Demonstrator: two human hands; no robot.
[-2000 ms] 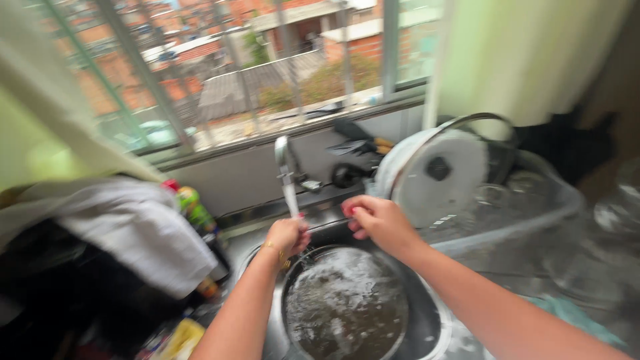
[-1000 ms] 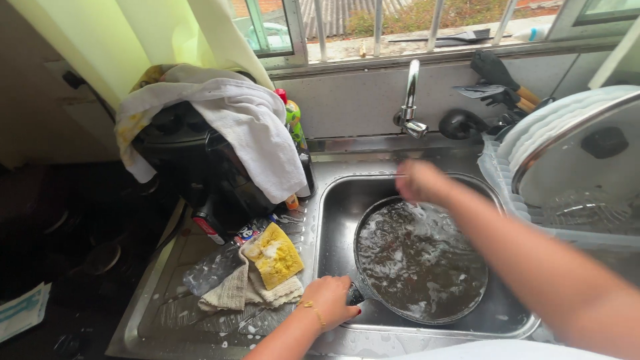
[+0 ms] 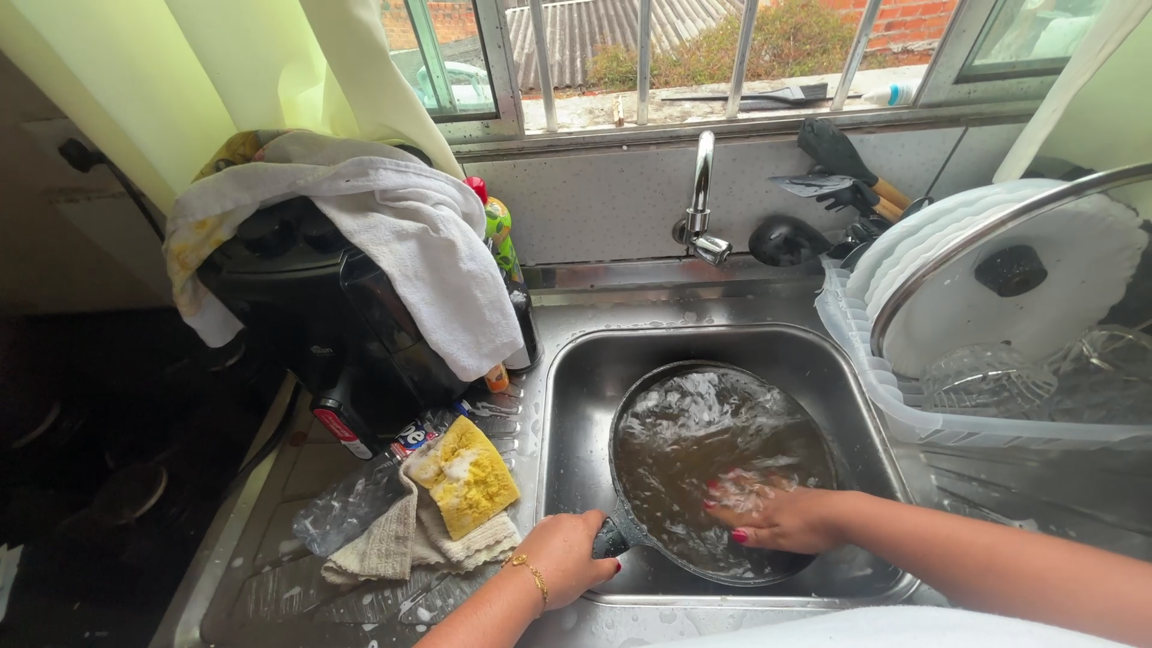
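A dark round pan [image 3: 666, 450] full of cloudy water sits in the stainless steel sink [image 3: 576, 396]. My left hand [image 3: 562, 560] grips the pan's handle [image 3: 611, 540] at the sink's front left. With fingers spread, my right hand [image 3: 776, 515] reaches into the water in the pan; its fingertips are partly under the surface, and it holds nothing that shows. The chrome faucet [image 3: 702, 193] stands behind the pan, with no water running from it. A soapy yellow sponge [image 3: 463, 477] lies on a beige cloth [image 3: 387, 540] left of the sink.
A black air fryer [image 3: 306, 315] draped with a white towel [image 3: 423, 243] stands at the left, bottles beside it. On the right, a clear plastic dish rack [image 3: 864, 369] holds white plates, a glass lid and glassware. Black utensils [image 3: 837, 153] lean behind, below the barred window.
My right hand has moved from near the faucet into the pan's water. My left hand was near the faucet two seconds ago and is now on the handle. The faucet's stream has stopped.
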